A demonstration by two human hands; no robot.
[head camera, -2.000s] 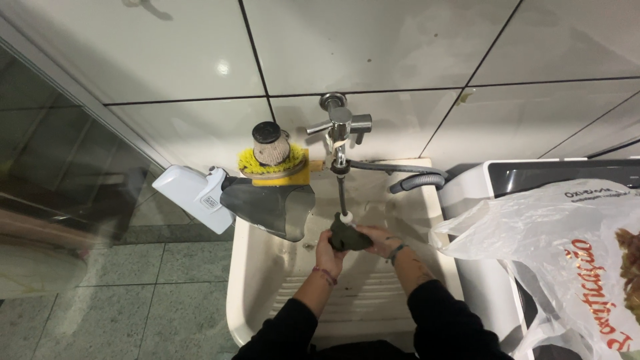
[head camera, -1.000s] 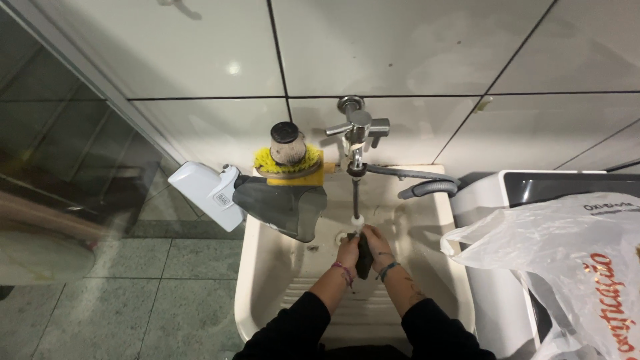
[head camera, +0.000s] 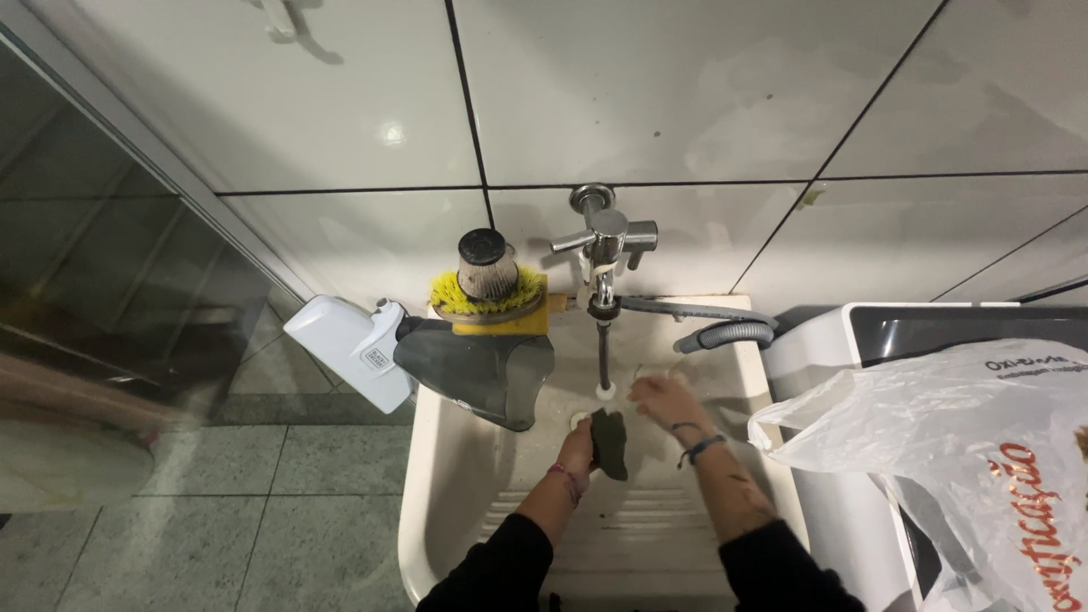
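Note:
My left hand [head camera: 580,446] holds a dark green piece of cloth or similar limp material [head camera: 609,444] just below the white tip of the faucet's hose [head camera: 604,361]. To the right of that tip, my right hand [head camera: 665,401] is raised apart from the dark piece, its fingers bent and slightly blurred; nothing is seen in it. Both are over the cream laundry sink [head camera: 416,510], which has a ribbed slope at the front. A chrome faucet [head camera: 606,238] stands out from the tiled wall above.
A dust container of smoky plastic [head camera: 476,370] lies across the sink's left rim, with a yellow-bristled brush [head camera: 442,293] and a pleated filter [head camera: 487,268] behind it. A gray corrugated hose [head camera: 727,335] rests at the back right corner. Right of the sink, a plastic bag [head camera: 943,408] lies on a white appliance [head camera: 829,484].
My right hand has come away from the dark piece and moved right. Both hands were together on it in the earlier frames; my left hand still has it.

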